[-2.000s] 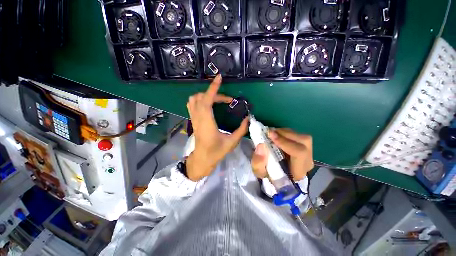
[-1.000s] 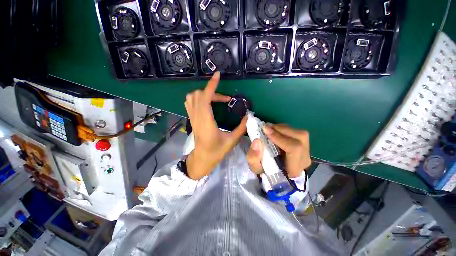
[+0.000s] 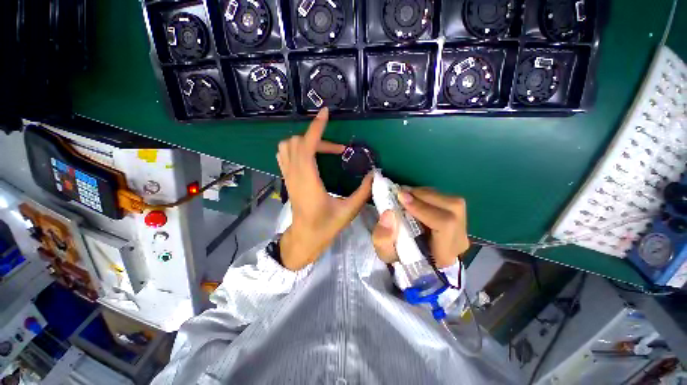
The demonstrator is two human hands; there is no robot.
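A round black speaker unit (image 3: 357,160) with a small white-outlined rectangle is held between the thumb and a finger of my left hand (image 3: 310,192), above the green mat's near edge. My left index finger points up towards the tray. My right hand (image 3: 428,225) grips the white and clear glue dispensing syringe (image 3: 407,244) like a pen. Its tip is at the right side of the speaker unit; whether it touches cannot be told. The syringe's blue air adapter (image 3: 426,291) points down towards my coat.
A black blister tray (image 3: 377,115) with a disc in each visible pocket lies ahead. Stacked black trays (image 3: 45,60) stand at far left. A white machine (image 3: 169,248) with a control panel (image 3: 75,179) is at left. A small-parts sheet (image 3: 625,165) and blue controller (image 3: 663,252) are at right.
The tray and surroundings have shifted slightly in view. Both hands keep nearly the same pose, and the syringe tip stays at the speaker unit's right side.
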